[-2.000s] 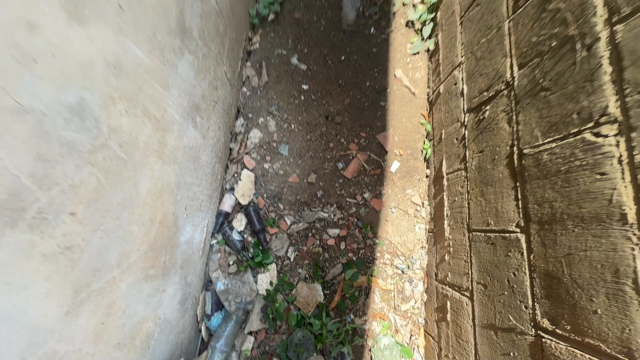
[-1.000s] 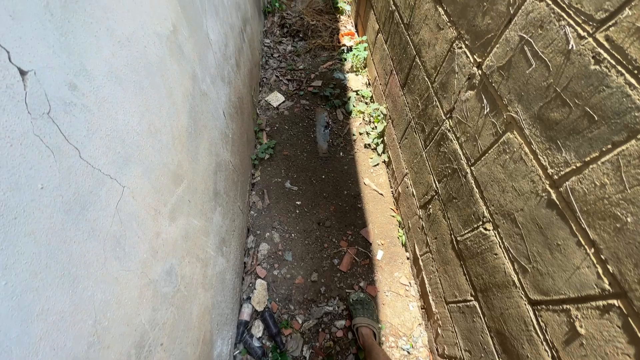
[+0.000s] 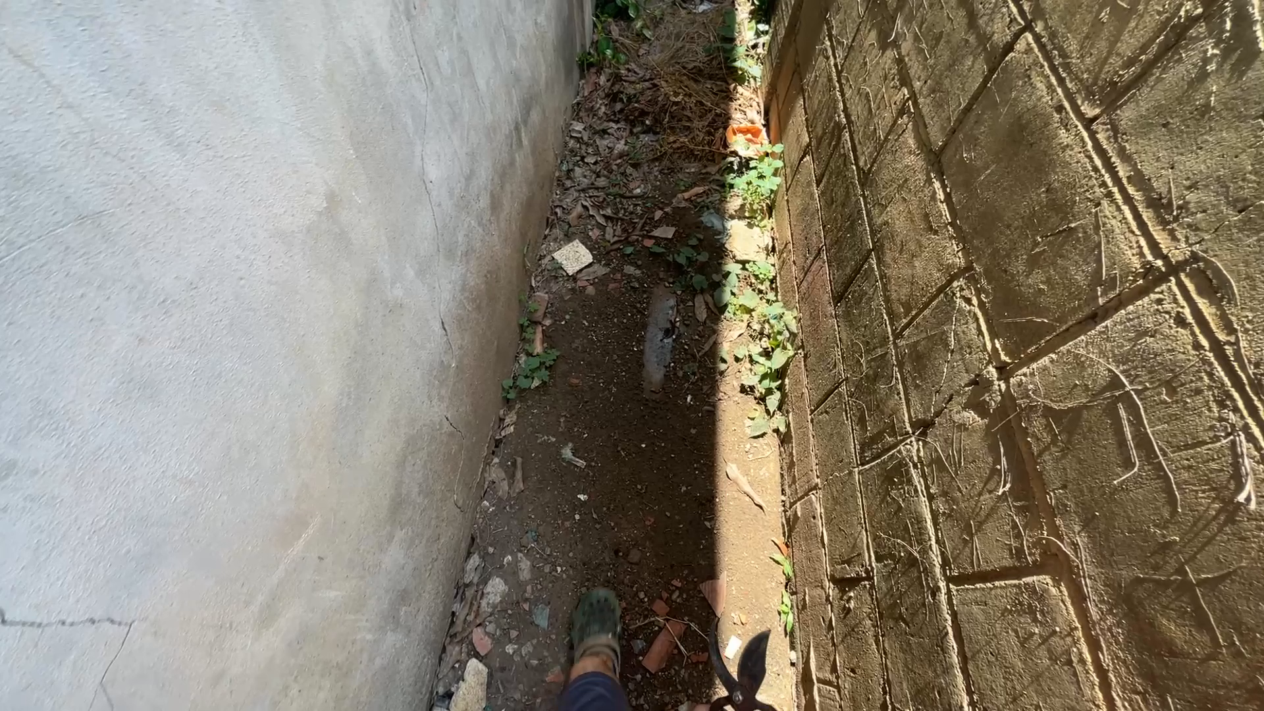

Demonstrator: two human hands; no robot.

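A pair of pruning shears (image 3: 741, 676) rises from the bottom edge, right of centre, its dark curved blades apart. A sliver of what looks like a finger of my right hand (image 3: 697, 706) shows beside it at the frame's edge; the handles and the rest of that hand are hidden below. My left hand is out of view. Left of the shears, a foot in a green clog (image 3: 596, 620), with a dark blue trouser leg, stands on the soil near broken red tile pieces (image 3: 663, 646).
A cracked plastered wall (image 3: 247, 346) bounds the narrow dirt passage on the left, a block wall (image 3: 1037, 395) on the right. Ahead lie a half-buried grey pipe-like piece (image 3: 659, 339), a pale tile fragment (image 3: 573, 257), green weeds (image 3: 765, 355) and a heap of dry stems (image 3: 686, 79).
The view has tilted up and moved along the passage. The shears have come into view at the bottom. A clogged foot now shows left of the tile pieces; one second ago, one was to their right.
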